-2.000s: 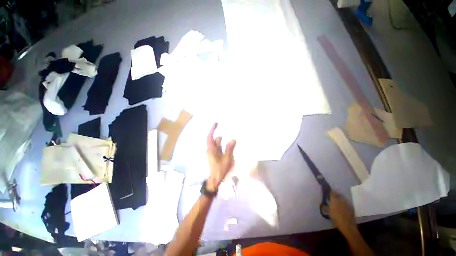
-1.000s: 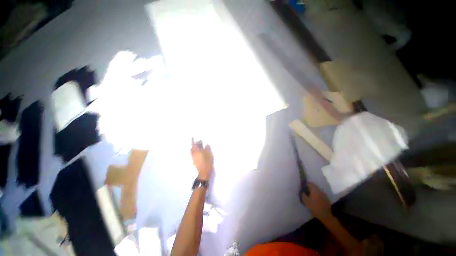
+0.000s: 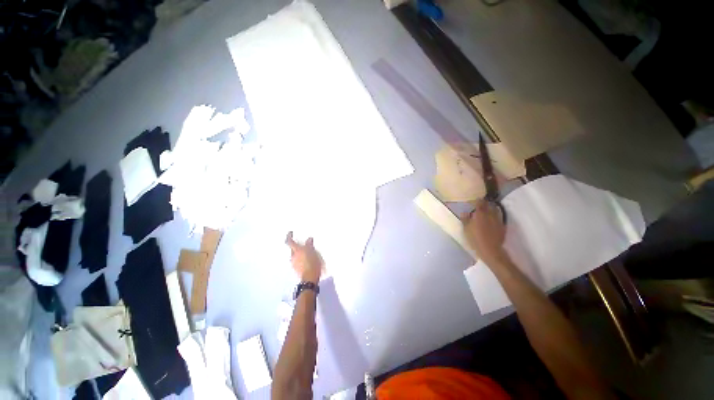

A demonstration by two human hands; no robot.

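Observation:
The long white fabric (image 3: 321, 117) lies mid-table, strongly glaring, with a curved notch on its lower right edge. My left hand (image 3: 305, 259) is at its lower left part, fingers partly spread; glare hides whether it holds anything. My right hand (image 3: 484, 228) is right of the fabric, on the black handles of the shears (image 3: 487, 168). The blades point away from me over a beige card pattern (image 3: 458, 173). A white dome-edged panel (image 3: 567, 226) lies beside my right hand, and a cream strip (image 3: 440, 219) lies left of it.
A pinkish strip (image 3: 415, 100) and a dark metal rail (image 3: 446, 58) run along the right. White scraps (image 3: 207, 168), a brown angled pattern (image 3: 200, 273), black pieces (image 3: 149, 312) and a cream bundle (image 3: 92, 344) lie left. Small white pieces (image 3: 253, 362) lie near the front edge.
The view has shifted. My right hand has moved the shears away from me, from the bare table over the card pattern. My left hand stays at the fabric's lower part.

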